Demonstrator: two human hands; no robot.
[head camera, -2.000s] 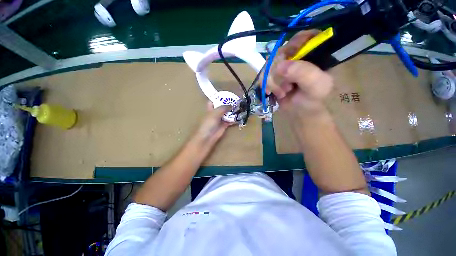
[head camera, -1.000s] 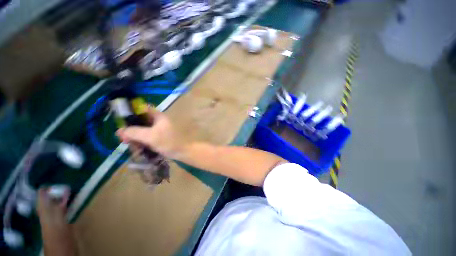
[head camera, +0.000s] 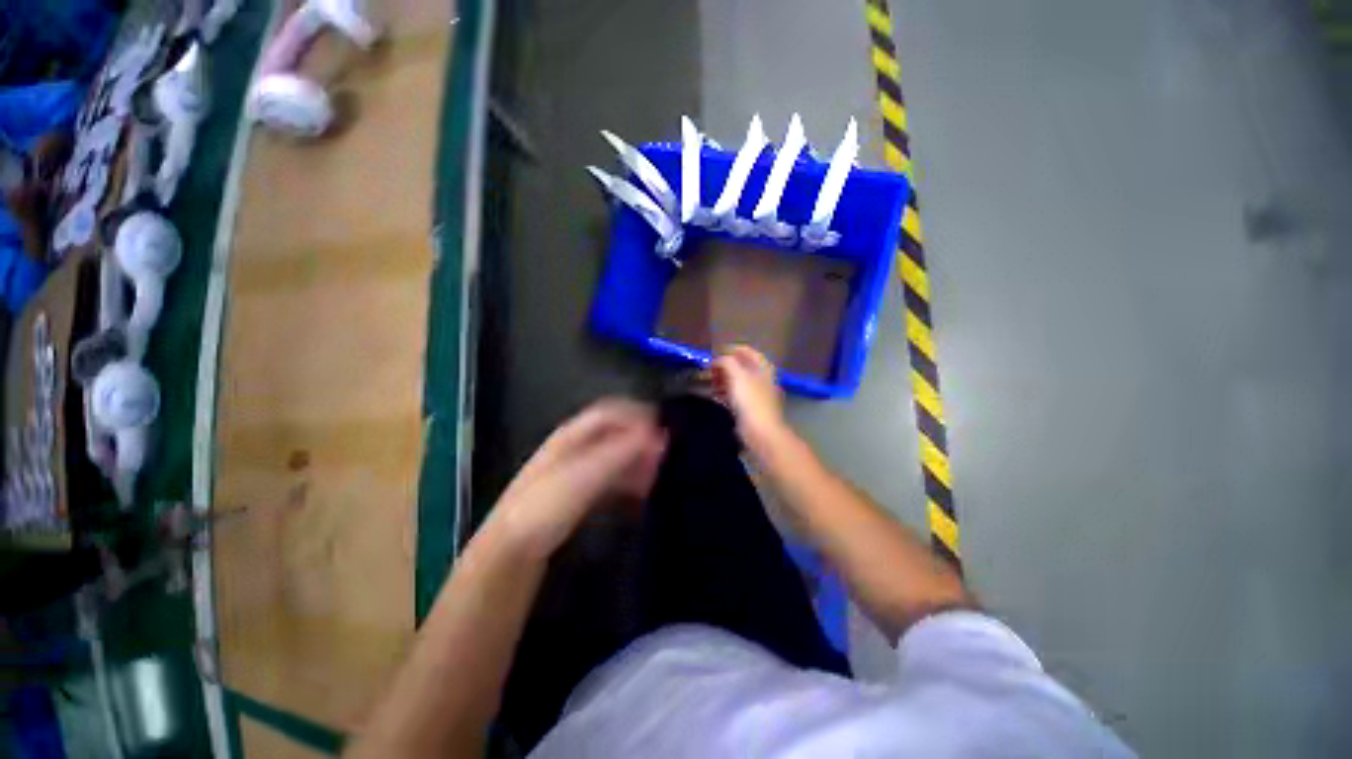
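A blue plastic parts bin (head camera: 878, 297) stands low to the right of the bench. Long white pointed pieces (head camera: 756, 186) stand up in a row along its far side. The brown bottom of the bin shows in front of them. My right hand (head camera: 749, 389) is at the bin's near rim, and its fingertips overlap the edge; whether it grips the rim is unclear. My left hand (head camera: 601, 452) is blurred, left of my right hand and short of the bin, with nothing visible in it.
The cardboard-covered bench (head camera: 334, 341) runs along the left, with a white and pink headphone (head camera: 292, 104) at its far end. More white headphones (head camera: 123, 398) lie on the green belt beyond. A yellow-black floor stripe (head camera: 919, 312) runs right of the bin.
The view has turned right and down to the bin. My right hand has let go of the black screwdriver and moved to the bin. My left hand has come from the belt side towards it.
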